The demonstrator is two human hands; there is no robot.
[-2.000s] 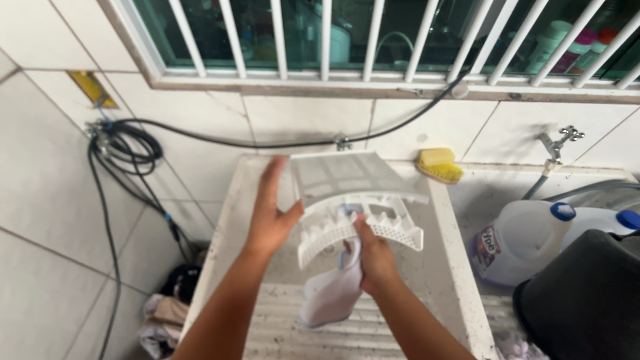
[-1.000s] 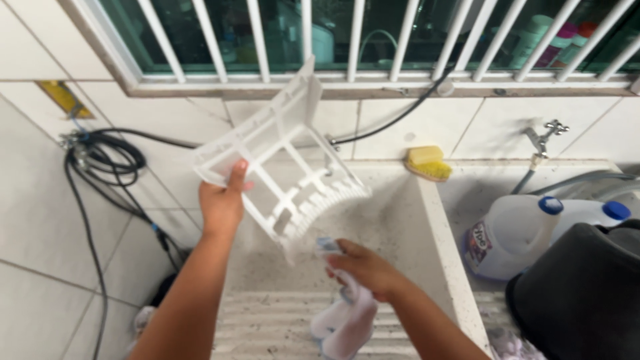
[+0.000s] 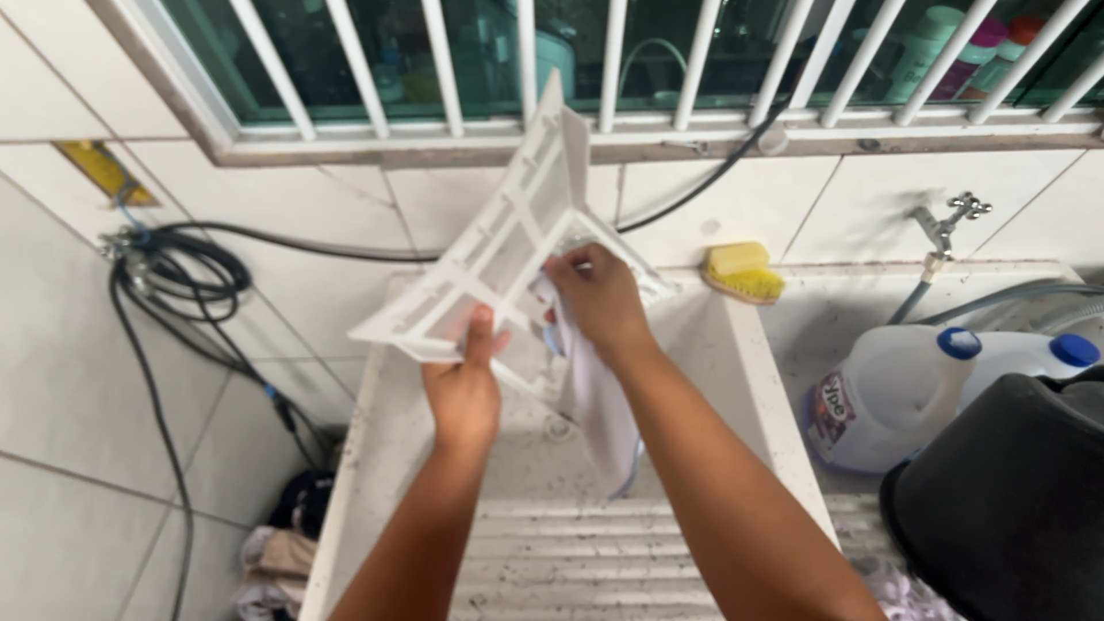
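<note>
A white plastic frame with mesh panels, possibly a lint filter, is held up over a stone laundry sink. My left hand grips its lower left edge, thumb on the near face. My right hand pinches a white cloth against the frame's right part, and the cloth's loose end hangs down toward the ribbed washboard. The right fingertips are partly hidden by the hand and cloth.
A yellow sponge and scrub brush rest on the sink's back rim. To the right are a metal tap, plastic jugs and a black bucket. A coiled black hose hangs at left, beneath a barred window.
The frame has been turned in my left hand, from roughly level two seconds ago to tilted upright. My right hand has moved up from below the frame to its right part, bringing the cloth along.
</note>
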